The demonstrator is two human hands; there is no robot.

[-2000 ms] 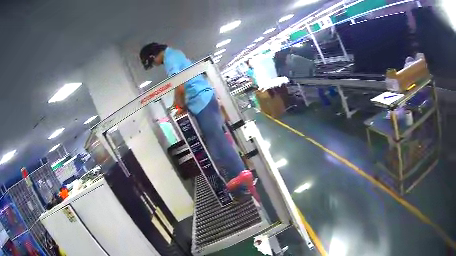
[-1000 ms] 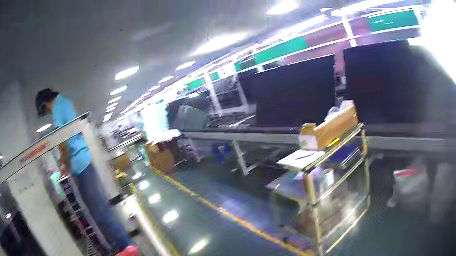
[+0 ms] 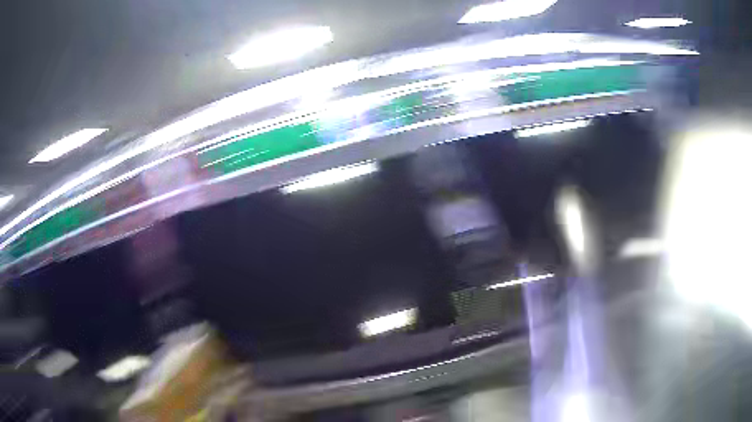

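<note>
Neither of my hands is in view. The picture is strongly blurred. In front of me stands a line of large black screens, one of them near the middle and another to its right. An orange-brown cardboard box shows blurred at the lower left, cut off by the bottom edge.
The pale edge of the production line runs below the screens. Green panels and bright light strips run above them. A bright white glare covers the right side. Ceiling lamps show at the top.
The view has swung far to the right. The strapping machine, the roller conveyor and the person in blue have left the picture. The box has moved to the lower left and the screens fill the middle.
</note>
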